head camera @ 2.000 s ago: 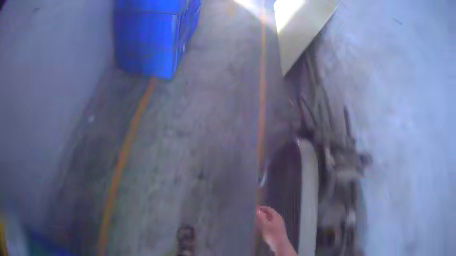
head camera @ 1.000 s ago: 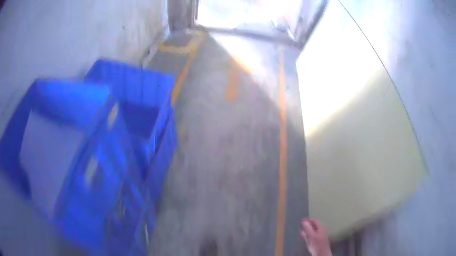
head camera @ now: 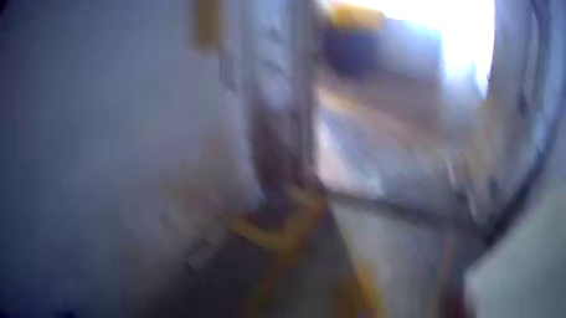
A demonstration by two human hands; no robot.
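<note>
Neither my left hand nor my right hand is in the picture. The frame is strongly blurred. Nearest in front of me is the grey floor [head camera: 217, 286] with yellow floor lines [head camera: 273, 239] at the lower middle. Ahead is an open doorway with a worn, pale door frame [head camera: 279, 93] on its left side and a dark threshold [head camera: 403, 211] across its foot.
A whitish wall [head camera: 112, 143] fills the left. Through the doorway there is bright light and a blurred dark shape with yellow on top [head camera: 354, 46]. A pale green panel [head camera: 527, 267] stands at the lower right edge.
The doorway is much nearer and larger. The blue crates have left the view, the pale panel has slid to the lower right edge, and the hand seen at the bottom earlier is gone.
</note>
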